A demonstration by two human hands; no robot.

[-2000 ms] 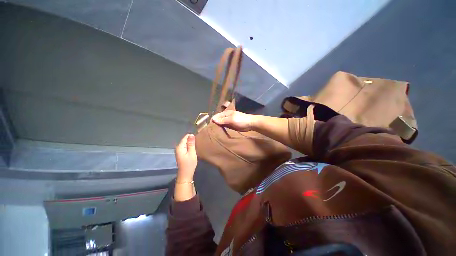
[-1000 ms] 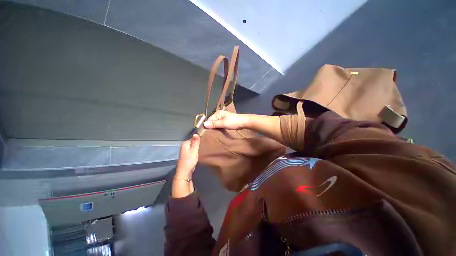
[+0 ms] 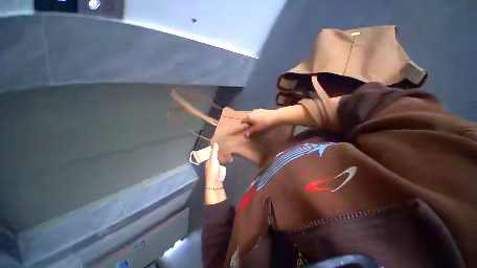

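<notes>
A brown handbag (image 3: 272,140) is in front of me, with its thin strap loops (image 3: 193,107) blurred at the left. My right hand (image 3: 255,122) holds it, fingers curled over its face. My left hand (image 3: 214,166) is at its lower left edge, closed on it beside a cream strap end (image 3: 202,155) with a gold-coloured ring; the fingertips' exact grip is partly hidden. A larger tan bag (image 3: 361,55) hangs from my right forearm by flat straps, its dark mouth partly open. It has a small gold-coloured piece and a cream end piece.
A grey elevator door (image 3: 94,152) fills the left, with grey tile surround (image 3: 131,49) above and below it. A dark call panel (image 3: 99,6) with a lit button is on the pale wall at the top left. Grey floor (image 3: 434,31) is at the upper right.
My right hand has moved from the strap end onto the bag's face. The handbag has turned and its straps now point left. The view has shifted, bringing the call panel in.
</notes>
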